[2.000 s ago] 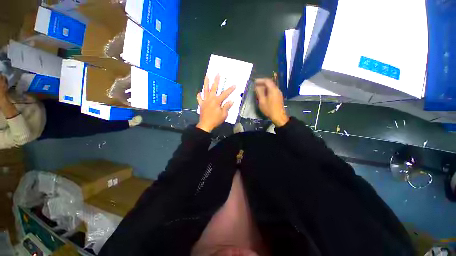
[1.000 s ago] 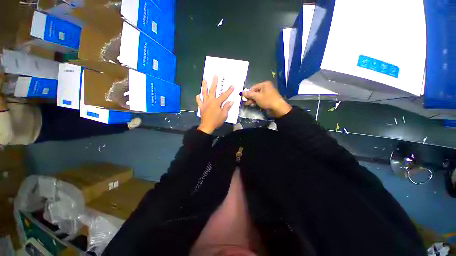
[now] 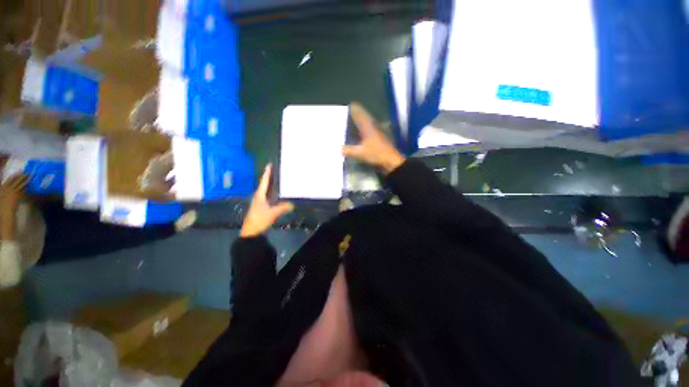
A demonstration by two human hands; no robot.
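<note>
A small white inner box point(image 3: 313, 153) lies on the dark green bench in front of me, its plain white face up. My left hand point(image 3: 264, 205) is at the box's lower left, fingers apart, beside its left edge. My right hand point(image 3: 370, 143) is at the box's right edge, thumb and fingers spread. Whether the fingertips touch the box cannot be told; the picture is blurred. A small pale, shiny patch shows just right of the box, below my right hand.
Open boxes with brown insides and blue-white sides point(image 3: 219, 170) stand at the left. Large white and blue product boxes point(image 3: 521, 60) stand at the right. Scraps litter the bench point(image 3: 317, 45). Another person's hand point(image 3: 11, 193) shows at the far left. Brown cartons point(image 3: 136, 317) lie lower left.
My left hand has come off the top of the box to its left side. My right hand has opened from its pinch at the right edge. The view has shifted and the box sits straighter.
</note>
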